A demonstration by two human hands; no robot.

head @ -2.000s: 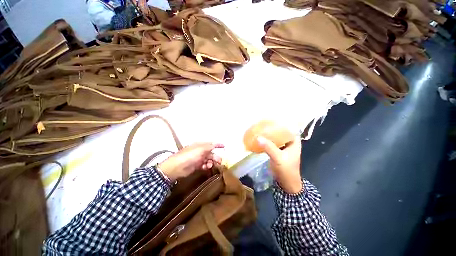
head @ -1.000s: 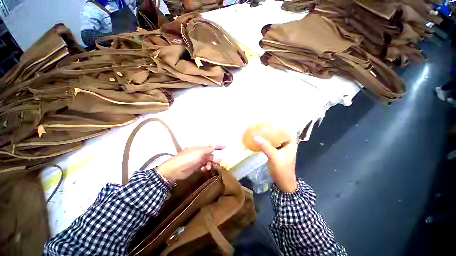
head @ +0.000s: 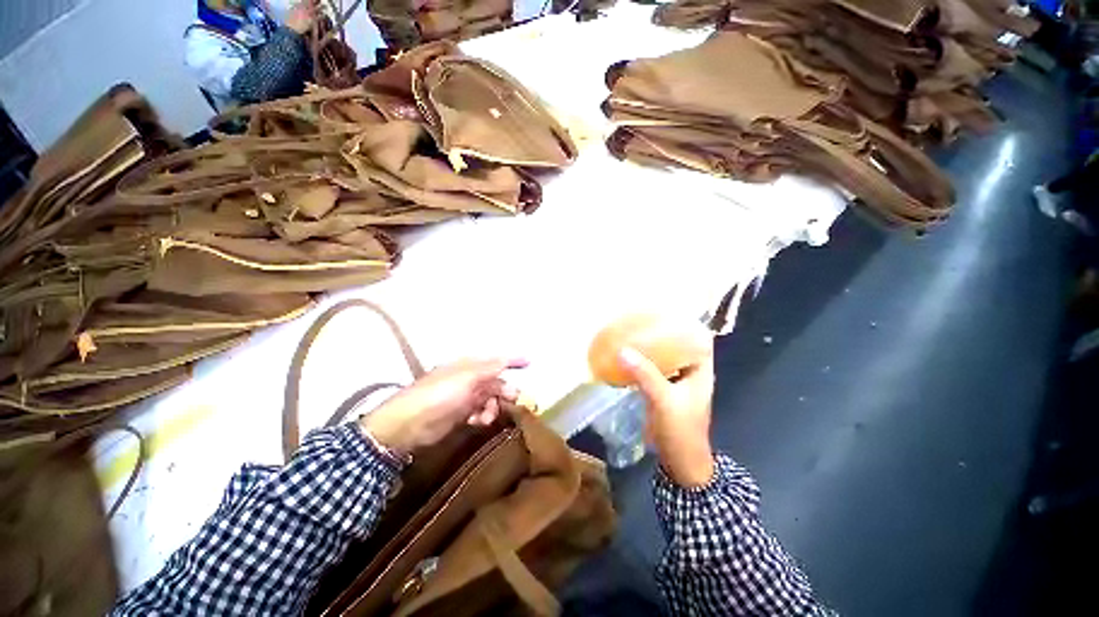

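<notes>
A brown tote bag (head: 530, 500) lies open at the near edge of the table, its zipper line (head: 422, 521) running along the mouth and one strap looped up on the far side. My left hand (head: 446, 404) is at the bag's top corner, its lower fingers pinching the zipper end there and its index finger pointing out to the right. My right hand (head: 677, 416) holds a rounded orange squeeze bottle (head: 639, 347), thumb on its near side, above the table edge and apart from the bag. Glare washes out the bottle's tip.
A white-covered table (head: 530, 277) carries a heap of brown bags (head: 277, 217) at left and more stacked bags (head: 771, 109) at back right. Clear crinkled plastic (head: 624, 434) hangs at the near edge. A person's sleeve (head: 271, 66) shows at the far side. Dark floor (head: 868, 398) lies right.
The view has shifted slightly, so the table bags sit further left and lower. My hands keep nearly the same pose. The person across the table has moved their arm.
</notes>
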